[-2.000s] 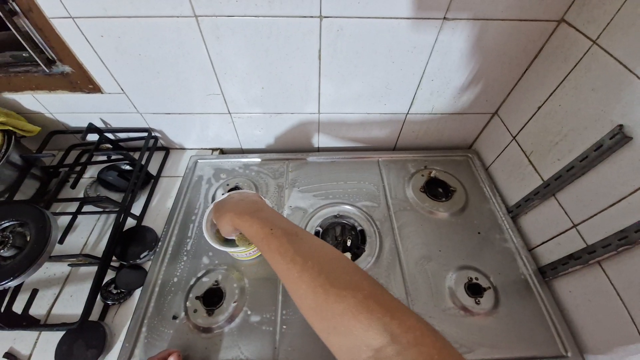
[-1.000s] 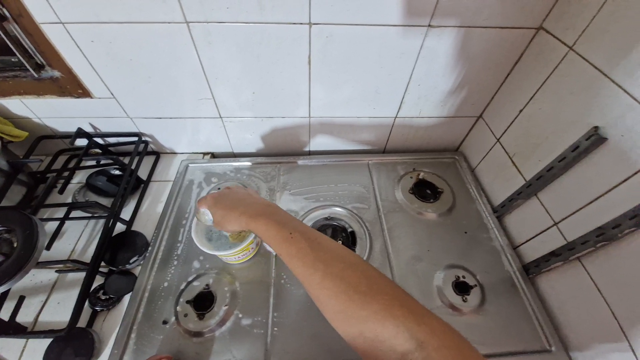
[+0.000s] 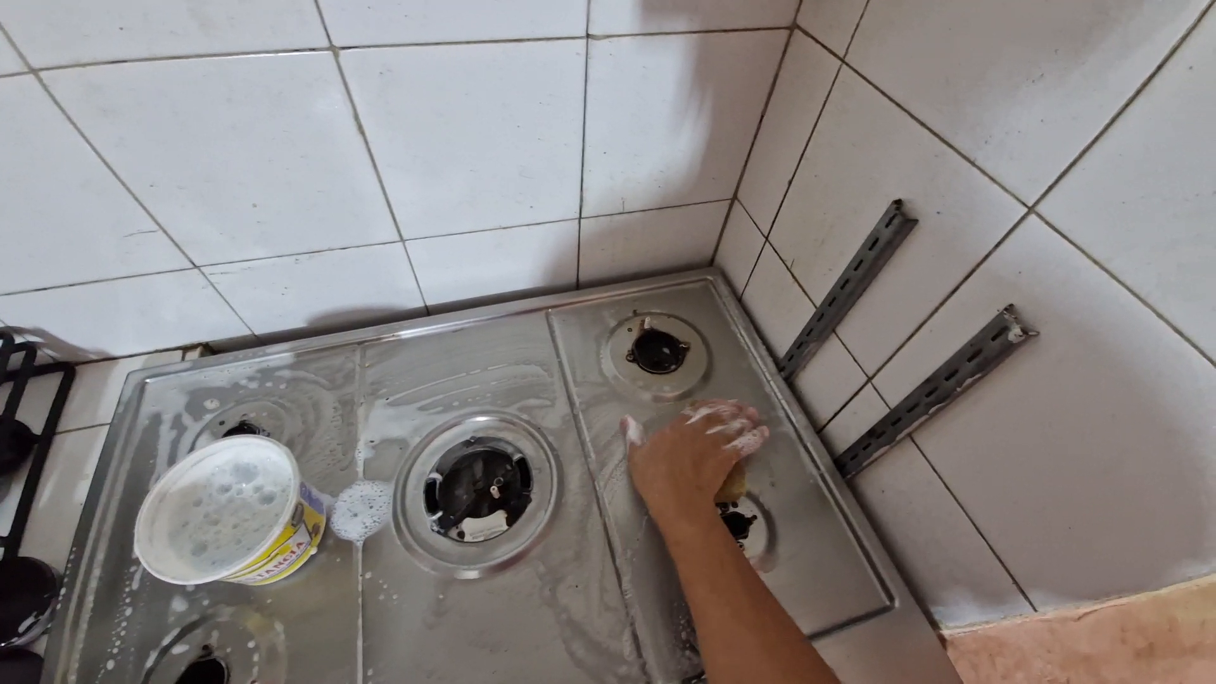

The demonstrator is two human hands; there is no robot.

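Note:
My right hand [image 3: 698, 451], with suds on its fingers, presses a yellow sponge [image 3: 732, 483] onto the right section of the stainless-steel gas cooktop [image 3: 475, 608]. Most of the sponge is hidden beneath the palm. It lies between the rear right burner opening [image 3: 657, 351] and the front right one [image 3: 736, 522], which the wrist partly covers. On the left section stands a white and yellow plastic tub [image 3: 218, 513] of foamy liquid. A patch of foam [image 3: 361, 510] lies between the tub and the large central burner opening [image 3: 478, 489]. My left hand is out of view.
Black pan-support grates [image 3: 57, 408] and burner caps [image 3: 24, 598] lie at the far left. White tiled walls border the cooktop behind and at the right. Two slotted metal brackets [image 3: 850, 285] [image 3: 936, 394] stick out from the right wall.
My right hand was at the tub on the left and is now on the right section with the sponge. The foam patch beside the tub now shows. The view has shifted right.

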